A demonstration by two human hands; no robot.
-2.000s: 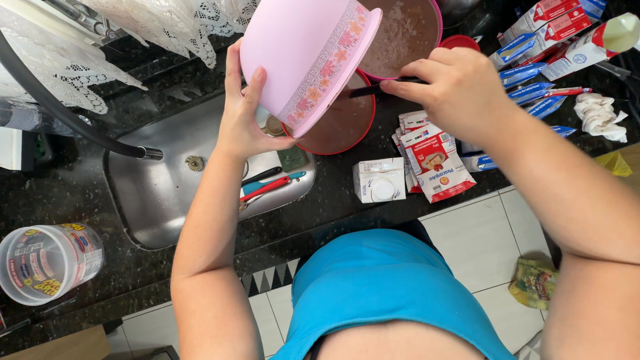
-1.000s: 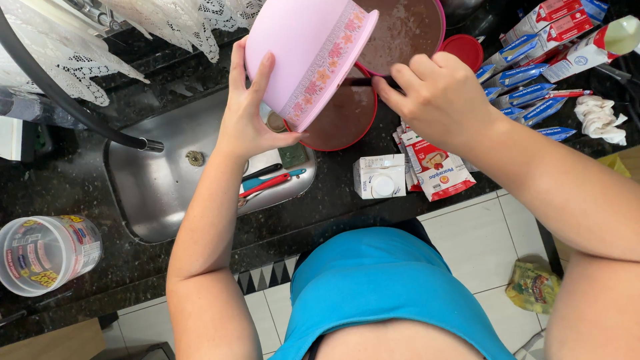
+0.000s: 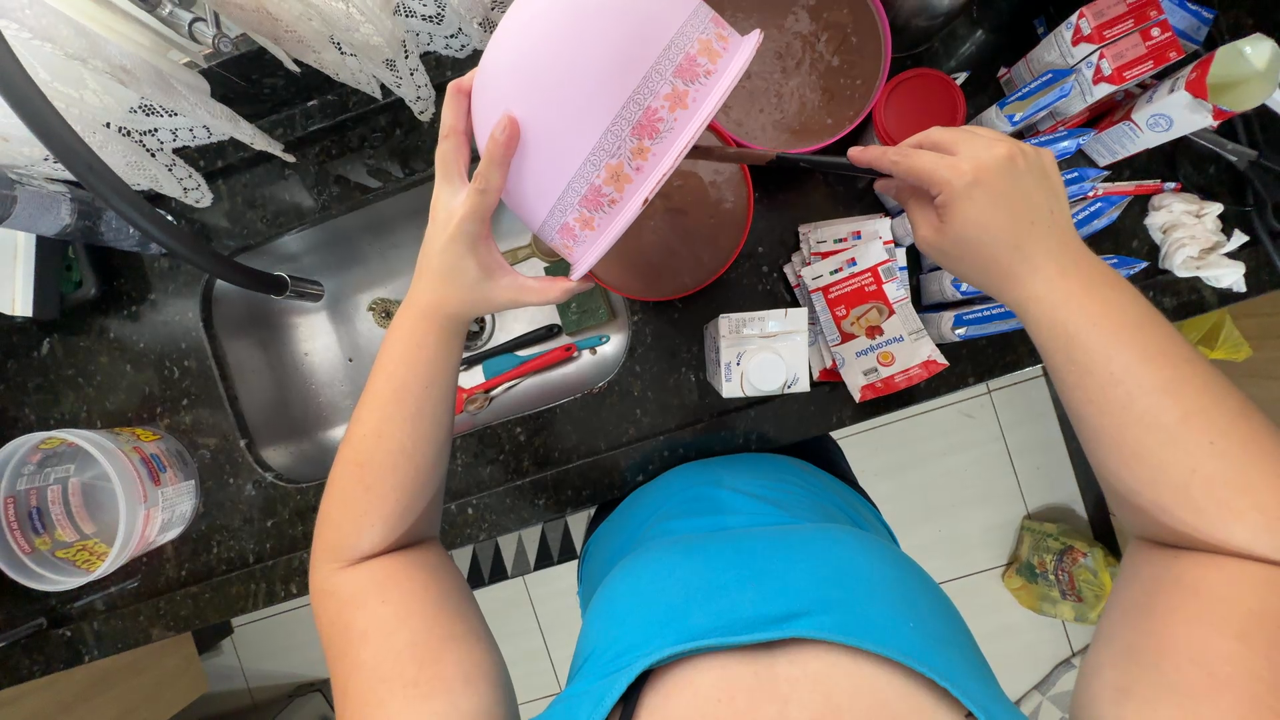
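My left hand [image 3: 485, 220] holds a pink plastic bowl [image 3: 590, 90] with a floral band, tipped on its side over a red-rimmed bowl [image 3: 680, 230] of brown liquid. Between the thumb and fingers of my right hand [image 3: 960, 200] is the black handle of a spatula [image 3: 810, 162]; its brown-coated blade reaches to the pink bowl's rim. The inside of the tipped bowl is hidden. Behind, a magenta-rimmed bowl [image 3: 800, 75] holds more brown liquid with a paler, streaked surface.
A steel sink [image 3: 300, 370] with utensils, including a red spatula [image 3: 530, 372], lies left under a black faucet [image 3: 150, 220]. Condensed milk packets [image 3: 870, 320], a milk carton [image 3: 757, 352], a red lid [image 3: 918, 108] and several cartons sit right. A clear plastic tub [image 3: 110, 505] lies at far left.
My right hand has drawn the spatula away from the inside of the pink bowl, and more of its blade shows. The pink bowl stays tipped in my left hand.
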